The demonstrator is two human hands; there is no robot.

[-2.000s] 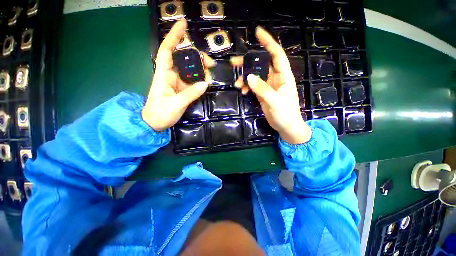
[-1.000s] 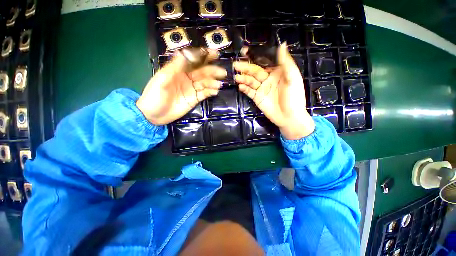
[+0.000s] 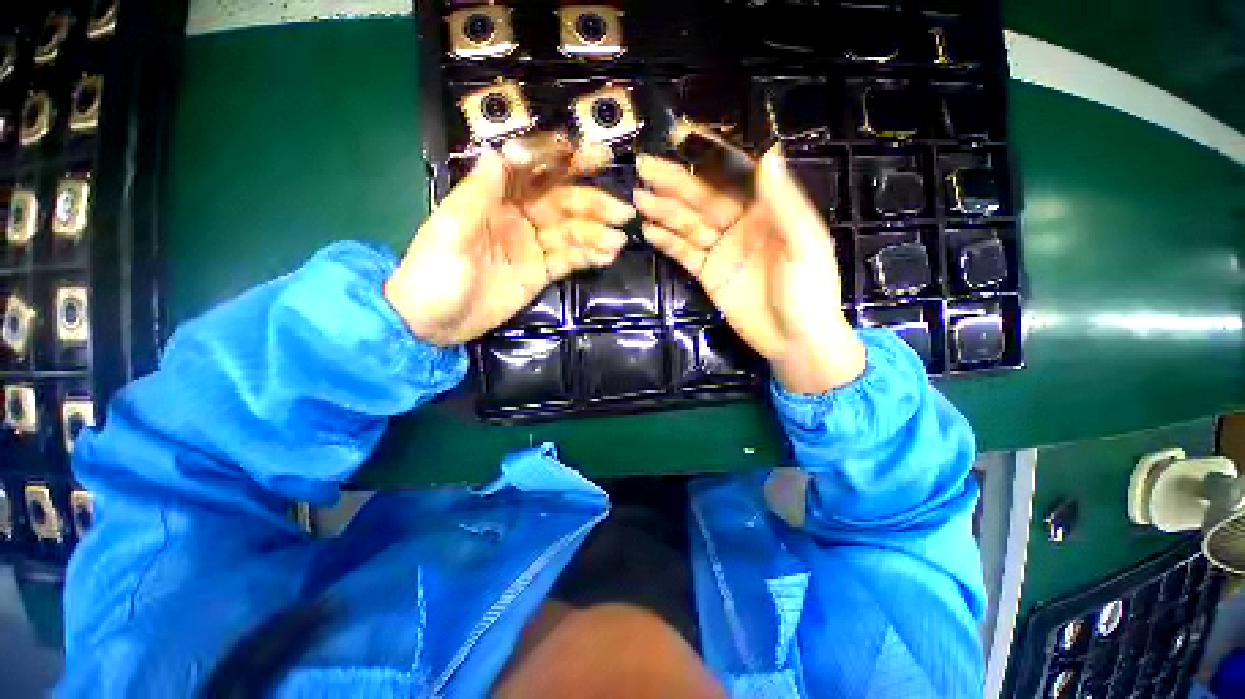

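Observation:
My left hand (image 3: pixel 512 253) is palm up over the working tray (image 3: pixel 621 403), holding a blurred watch unit (image 3: pixel 542 150) at its fingertips, seen edge-on. My right hand (image 3: pixel 751 253) mirrors it and holds a second, darker watch unit (image 3: pixel 720 153) at thumb and fingertips, also blurred and tilted. The screens of both units cannot be made out. Gold watch cases (image 3: pixel 606 115) lie back up in the tray's upper left pockets, just beyond my left hand. Darker units (image 3: pixel 897 265) lie in pockets at the tray's right side.
A tray with rows of gold units (image 3: pixel 71 314) lies at the left on the green mat (image 3: pixel 273 150). At lower right are a small fan (image 3: pixel 1171 492), a small dark object (image 3: pixel 1060 519) and another tray (image 3: pixel 1126 642). A pale strip (image 3: pixel 1106 89) crosses the upper right.
Two seconds ago both units faced me upright with small coloured text on black screens. Both hands have since turned palm up and tipped the units away. The view has shifted slightly.

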